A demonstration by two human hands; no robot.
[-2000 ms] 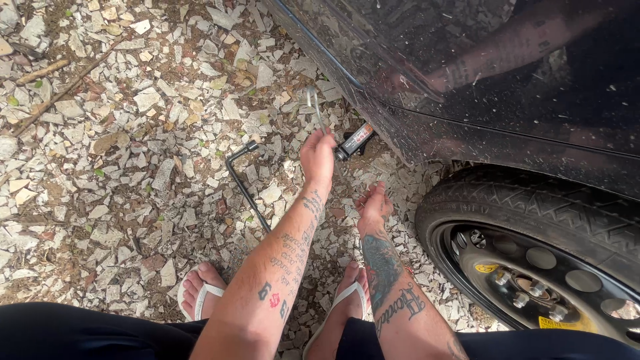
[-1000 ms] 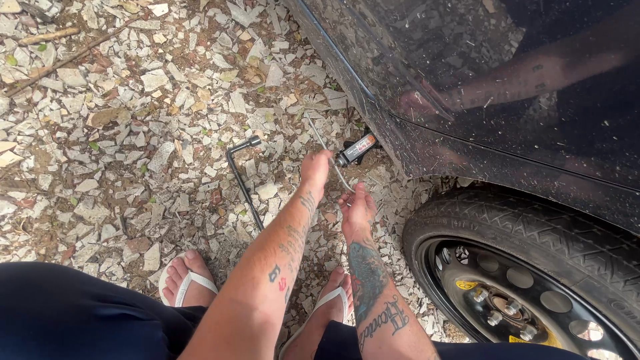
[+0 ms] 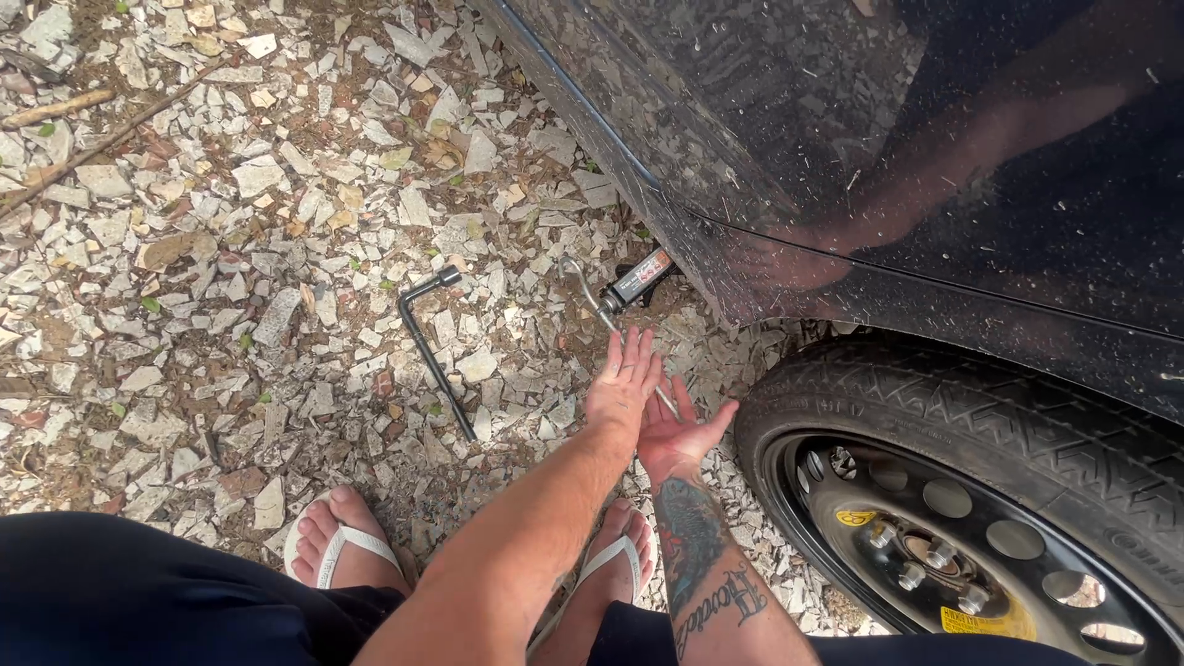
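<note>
A metal crank handle with a hooked outer end meets the end of a black car jack, whose other end is hidden under the dark car body. My left hand has its fingers straightened and close together over the shaft. Beside it, my right hand is turned palm up with its fingers apart, and the crank's free end shows by those fingers. Neither hand is closed around the crank. To the left, an L-shaped black wheel wrench lies on the stones.
At the right is a wheel with a black tire and a black steel rim with several bolts. Broken stone and tile pieces cover the ground. My feet in white flip-flops are below. Sticks lie at upper left.
Both hands held the crank a second ago; their fingers have since straightened or spread. Two seconds ago my right hand was apart from the crank. The wheel wrench has stayed on the ground.
</note>
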